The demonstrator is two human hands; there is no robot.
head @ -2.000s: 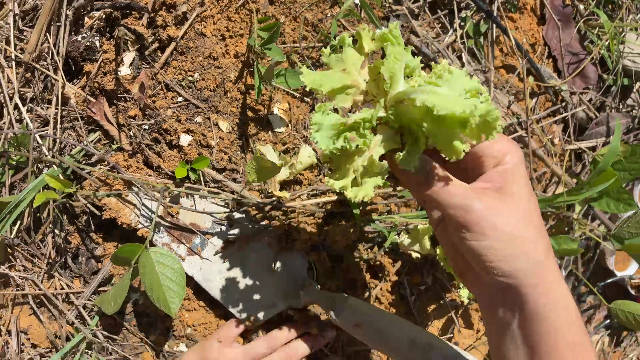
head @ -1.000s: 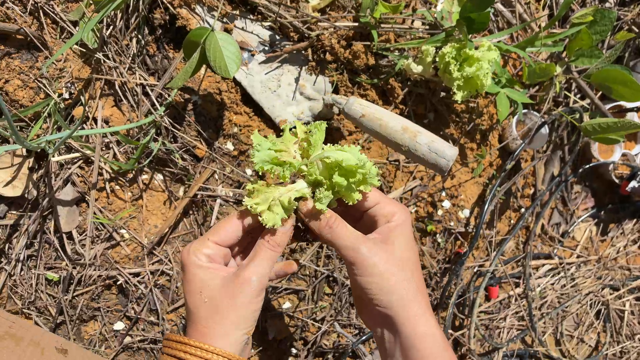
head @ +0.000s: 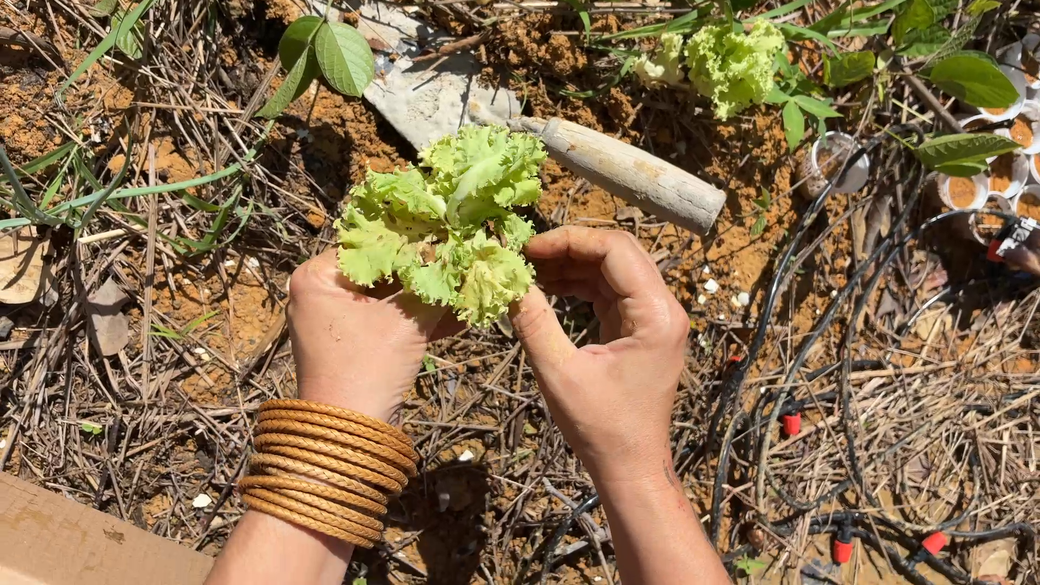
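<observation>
A curly-leaved lettuce plant is held up in the middle of the view. My left hand, its wrist wrapped in a braided tan band, grips the plant from below; its fingers are hidden under the leaves. Thumb and index finger of my right hand are at the plant's right edge; whether they pinch a leaf is unclear. Just beyond lies a trowel, its soil-smeared metal blade at the upper left and its worn wooden handle pointing right. Another lettuce stands in the ground at the upper right.
Thin black irrigation tubing with red fittings runs down the right side. Small white cups of soil cluster at the right edge. Cardboard lies at the lower left. Dry straw covers much of the orange soil.
Two seconds ago my right hand held the lettuce alone, with my left hand by the trowel. Now my left hand grips the plant from below. The view has shifted.
</observation>
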